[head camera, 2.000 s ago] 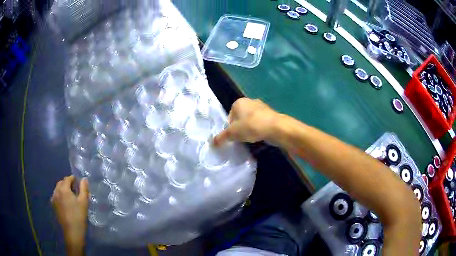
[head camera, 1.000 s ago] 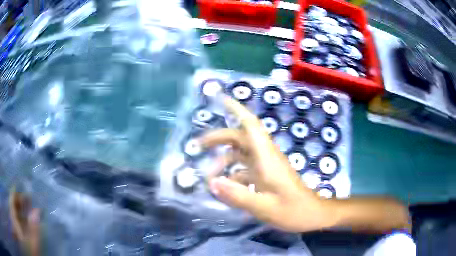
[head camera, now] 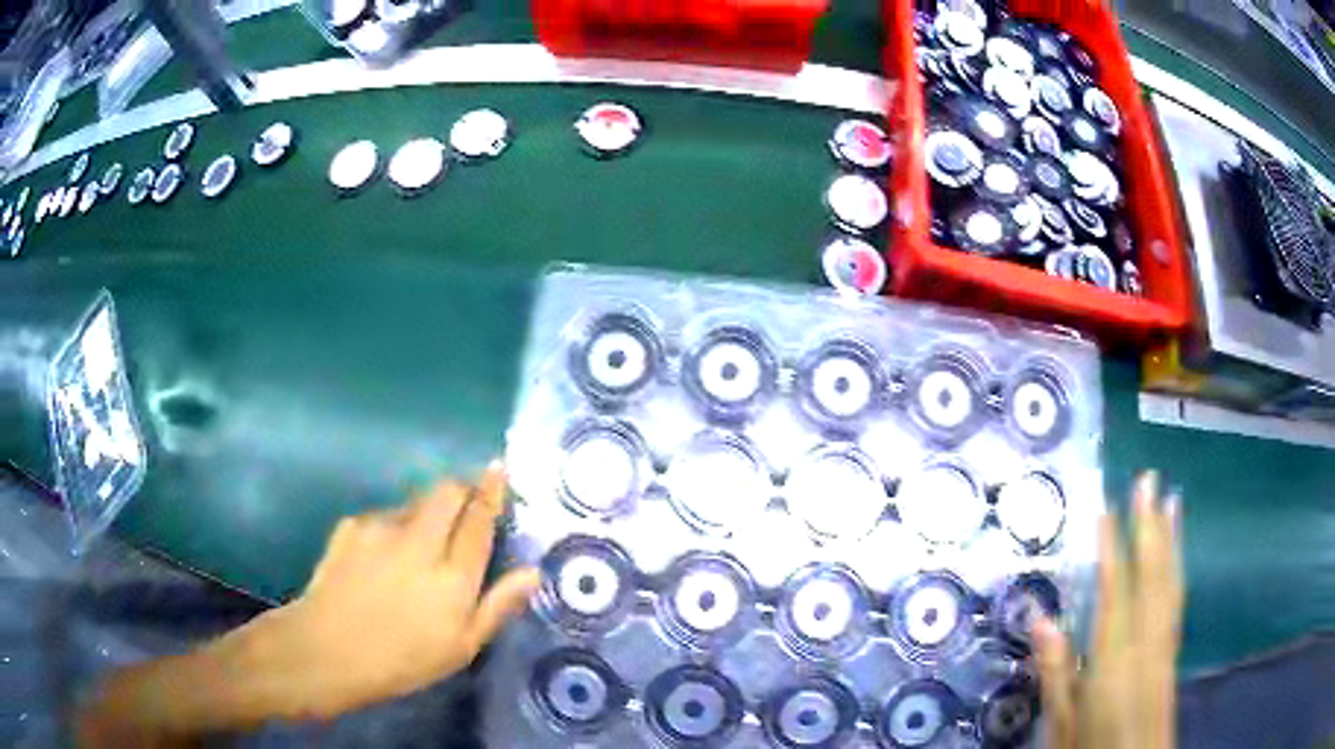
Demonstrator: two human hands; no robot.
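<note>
The clear blister tray (head camera: 820,307) lies on the green surface in front of me, its lower edge cut off by the picture. Black-rimmed discs (head camera: 840,386) fill the top row and the two lower rows of pockets. The second row of pockets (head camera: 836,495) is bright white with no black rims. My left hand (head camera: 384,593) is at the tray's left edge, thumb on the edge. My right hand (head camera: 1120,622) holds the tray's right edge, thumb over the lower right corner, partly hiding discs there.
A red bin (head camera: 1025,274) heaped with discs stands beyond the tray; another red bin (head camera: 681,32) is past the rail. Red-marked discs (head camera: 855,266) lie beside the near bin. Loose discs (head camera: 416,164) line the upper left. A small clear tray (head camera: 98,424) lies at left.
The view has swung from the empty tray pile at left to the disc-filled tray. My right hand has moved from over the discs to the right edge; my left hand is now at the left edge.
</note>
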